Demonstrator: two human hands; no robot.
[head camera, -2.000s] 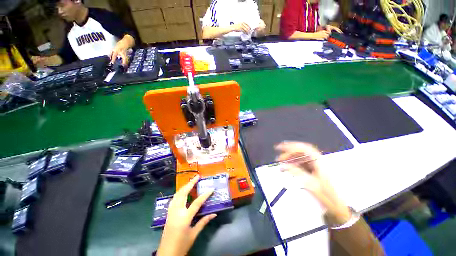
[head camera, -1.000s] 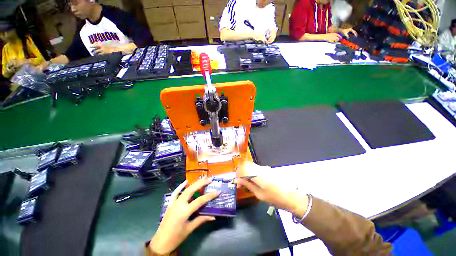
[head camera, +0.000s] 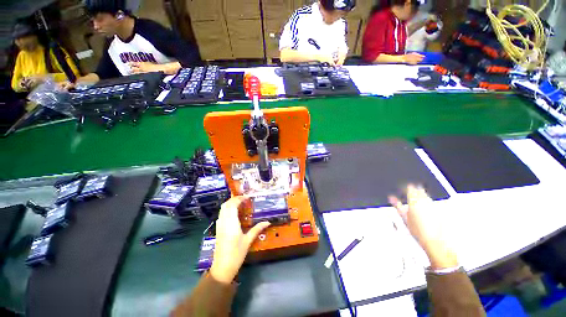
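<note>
The orange test fixture (head camera: 287, 241) stands in front of me, its red clamp handle (head camera: 252, 86) upright. A black boxed device (head camera: 270, 208) with a pale-printed purplish label lies in the fixture, below the clear acrylic block (head camera: 248, 179). My left hand (head camera: 234, 238) is at the device's left side and near edge, thumb and fingers around its near left corner. My right hand (head camera: 424, 226) is off to the right above the white paper, fingers apart, holding nothing, slightly blurred. The red switch (head camera: 306, 228) shows at the fixture's front right.
Jumbled devices and cables (head camera: 176, 197) lie left of the fixture. A black mat (head camera: 93, 247) with several devices is further left. Two black mats (head camera: 372, 173) lie at right, beside white paper (head camera: 490, 217) with a dark stick (head camera: 350, 247) on it. People sit opposite, across the green line.
The device has moved from the fixture's front edge back onto its base, with my left hand. My right hand has left the device and moved right over the paper.
</note>
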